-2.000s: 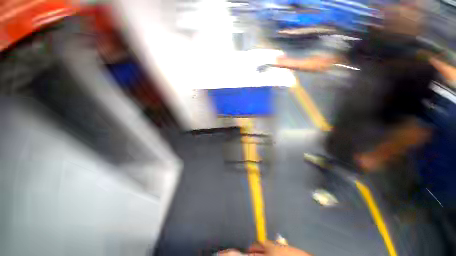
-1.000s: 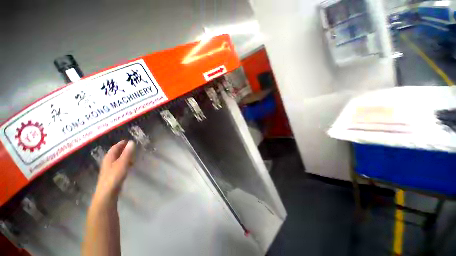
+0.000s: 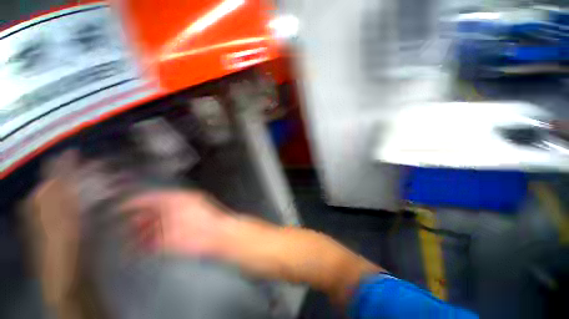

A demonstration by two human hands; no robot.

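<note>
An orange machine (image 3: 206, 43) with a white lettered sign (image 3: 62, 68) stands at the left. A row of metal clips (image 3: 163, 144) runs under its orange edge. My left hand (image 3: 59, 180) is raised at the far left under the sign, badly blurred. My right hand (image 3: 178, 224), with a blue sleeve behind the wrist, reaches in from the right below the clips. Something reddish shows at its fingers, too blurred to name. Whether either hand holds anything cannot be told.
A white-topped table (image 3: 462, 134) with a blue side stands at the right, with a dark heap (image 3: 523, 134) on it. A white wall or column (image 3: 349, 124) stands between it and the machine. A yellow line (image 3: 430, 255) marks the floor.
My right hand and blue sleeve have come in from the right to the machine. My left hand shows farther left. The machine appears closer and the view is blurred.
</note>
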